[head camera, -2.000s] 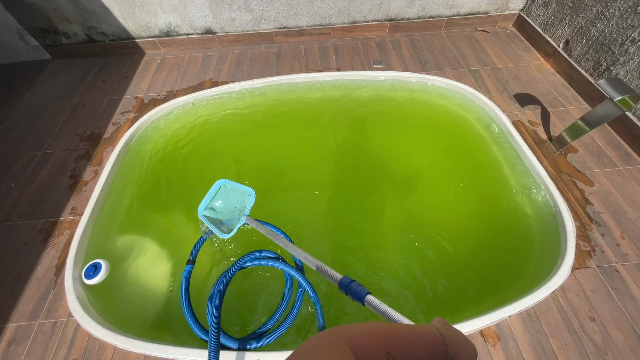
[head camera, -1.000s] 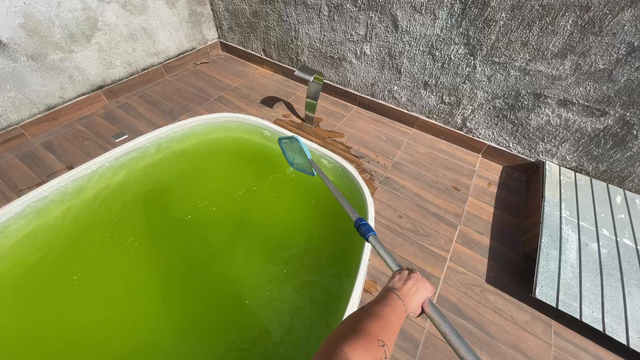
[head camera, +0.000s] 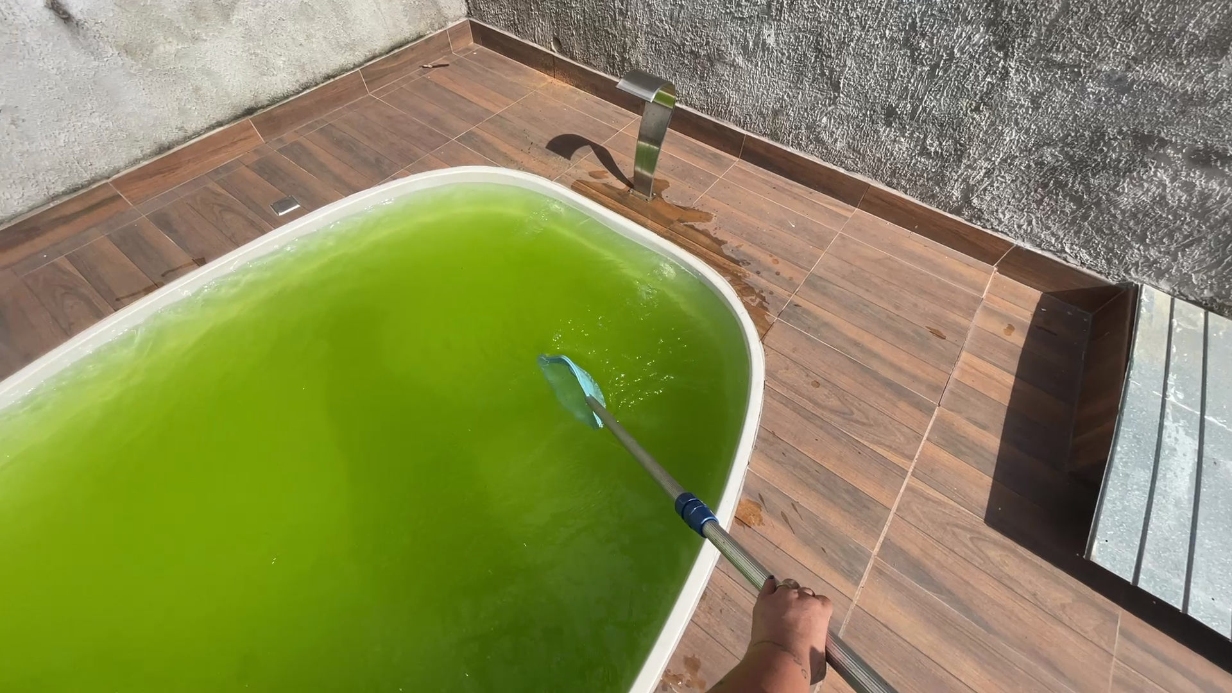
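My left hand (head camera: 791, 621) grips the ribbed grey telescopic pole (head camera: 741, 558) of a pool net, close to the lower edge of the view. Ahead of it, a dark blue collar (head camera: 695, 513) joins the pole to its thinner section. At the far end, the light blue skimmer net (head camera: 575, 388) is tilted on edge and partly in the bright green water (head camera: 366, 443) of a small pool with a white rim (head camera: 754, 385). Ripples and small bubbles show beside the net. My right hand is outside the view, as is the pole's rear end.
A curved metal spout (head camera: 653, 135) stands beyond the pool on wet, wood-look tiles (head camera: 847, 385). Two rough walls meet behind it. At the right lies a grey slatted surface (head camera: 1169, 452) with a shaded recess beside it. A small metal square (head camera: 285, 205) sits in the left deck.
From one second ago, the net has moved away from the pool's far right rim, nearer to me. My left hand keeps its hold on the pole. The view swung right after the earliest frame.
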